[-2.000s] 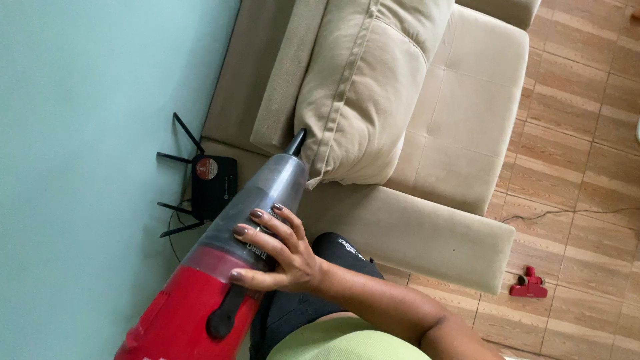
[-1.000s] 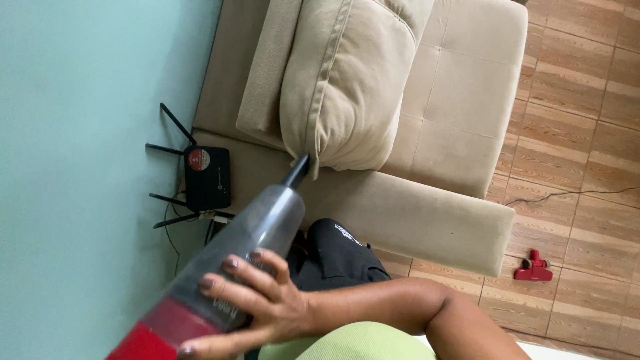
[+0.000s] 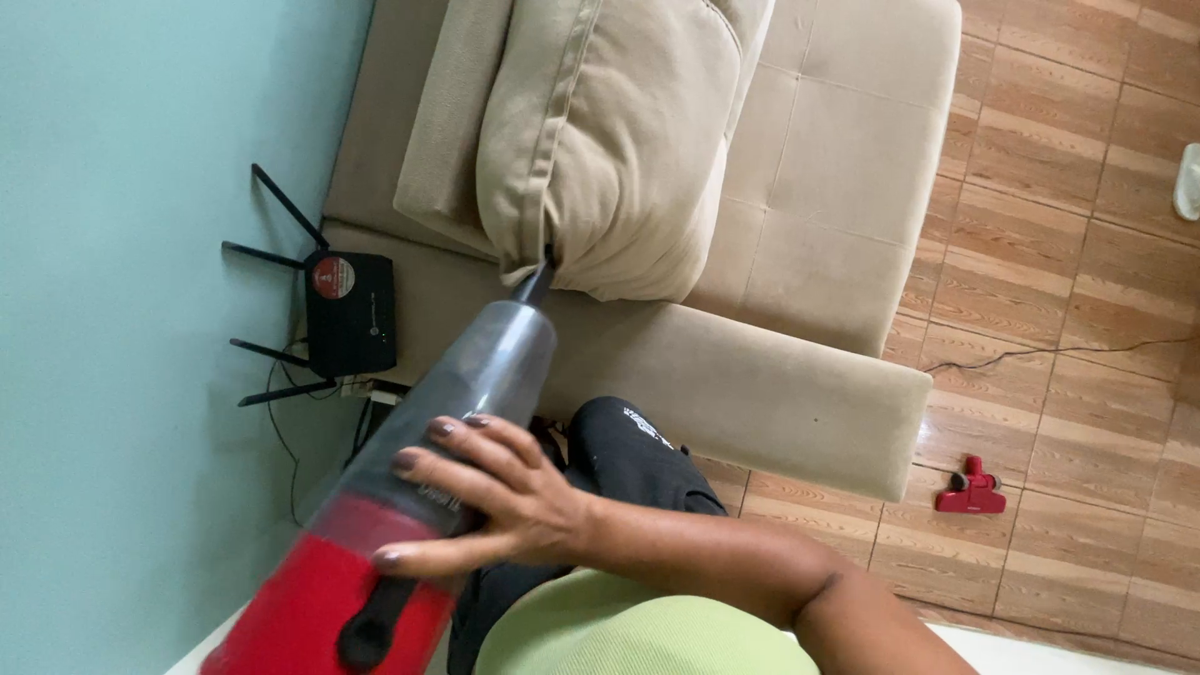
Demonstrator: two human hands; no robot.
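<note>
My right hand (image 3: 487, 506) lies over the clear grey canister of a red handheld vacuum cleaner (image 3: 319, 600), fingers spread across it and thumb near the red body. The vacuum's narrow black nozzle (image 3: 532, 286) points up and right, its tip against the piped end of a beige back cushion (image 3: 637, 150). Fabric bunches around the tip. The cushion rests on a beige sofa (image 3: 844, 141), just above its armrest (image 3: 750, 384). My left hand is out of view, and the vacuum's rear end is cut off by the frame's bottom edge.
A black router (image 3: 352, 323) with several antennas and cables is beside the teal wall (image 3: 112, 281), left of the sofa. On the tiled floor (image 3: 1069, 403), right, lie a red vacuum floor head (image 3: 972, 492) and a thin cable (image 3: 1059, 350). My dark-clothed leg (image 3: 637, 469) is near the armrest.
The nozzle tip has moved from the cushion's wall-side edge across its piped corner to the near end. My right hand remains on the vacuum.
</note>
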